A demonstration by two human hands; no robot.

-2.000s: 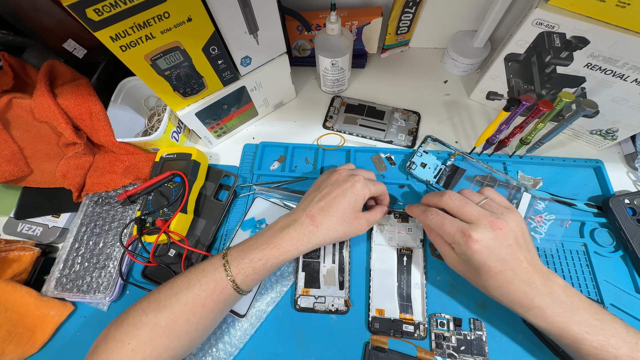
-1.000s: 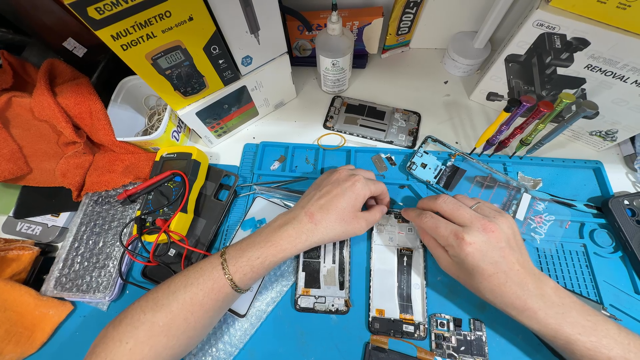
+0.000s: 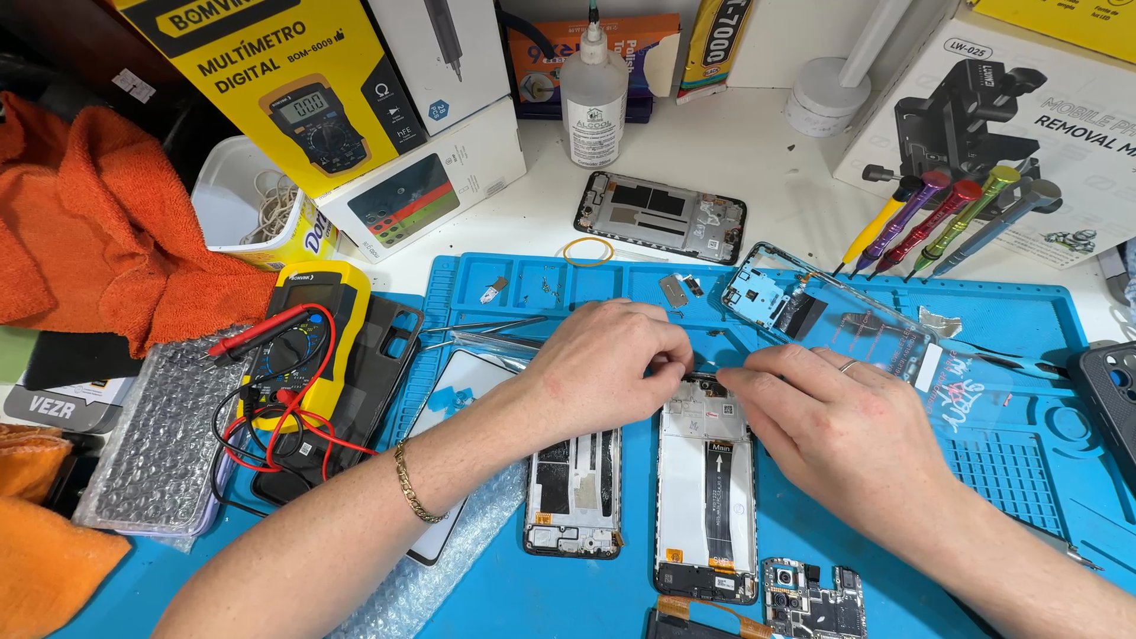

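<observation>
My left hand [image 3: 612, 359] is at the upper left corner of an opened phone [image 3: 692, 506], its fingertips curled together near the phone's top edge. My right hand [image 3: 821, 417] touches that top edge from the right. Whether either hand pinches a small part between the fingers is hidden. The opened phone lies flat on the blue silicone repair mat, its ribbon cable marked "Main" showing. A second phone frame [image 3: 575, 501] lies to its left, partly under my left hand. At the lower right is a phone logic board [image 3: 813, 599]. Tweezers [image 3: 488, 327] lie left of my left hand.
A yellow multimeter [image 3: 306, 346] with red and black leads is at left, near an orange cloth [image 3: 115, 231]. Another phone frame [image 3: 661, 217] and an alcohol bottle [image 3: 593, 106] are behind. Several precision screwdrivers [image 3: 967, 222] stand at right, behind a clear phone back cover [image 3: 843, 311].
</observation>
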